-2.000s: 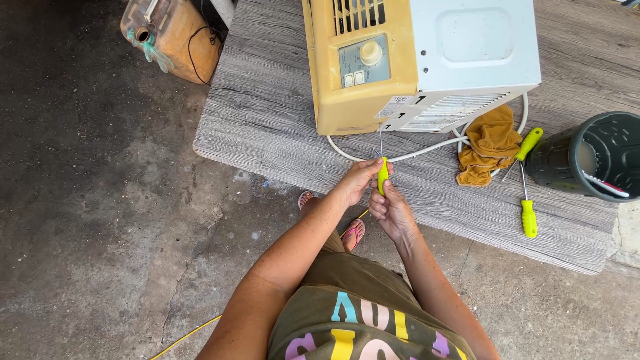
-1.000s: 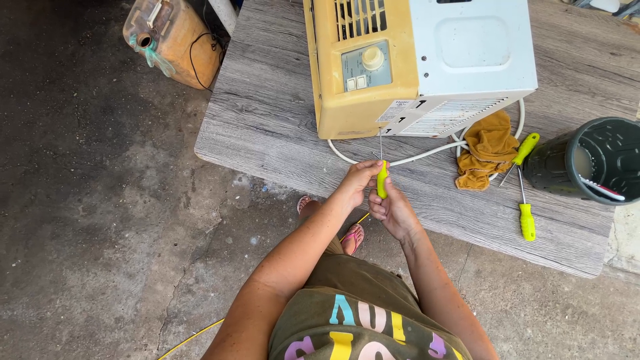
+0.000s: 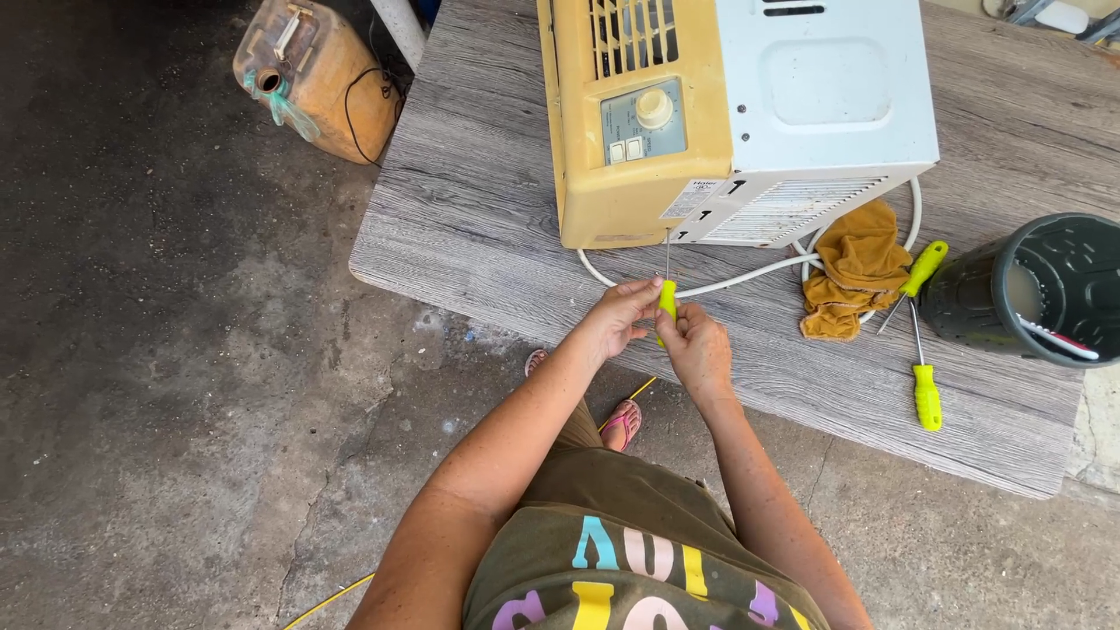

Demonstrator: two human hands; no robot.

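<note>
A window air conditioner (image 3: 647, 131), with a yellowed plastic front and a white metal case, sits on a grey wood-look table. My right hand (image 3: 697, 346) grips the yellow-green handle of a screwdriver (image 3: 668, 302), whose shaft points at the lower edge of the front panel, by the metal case. Against the other side of that handle are the fingers of my left hand (image 3: 623, 319). Whether the tip sits in a screw cannot be told. A white power cord (image 3: 744, 278) runs behind the handle.
To the right on the table (image 3: 989, 429) lie a mustard cloth (image 3: 853, 271) and two more yellow-green-handled screwdrivers (image 3: 927, 398), beside a dark bucket (image 3: 1006, 289) holding a white-and-red item. An orange-brown jerrycan (image 3: 324, 79) stands on the concrete floor at upper left.
</note>
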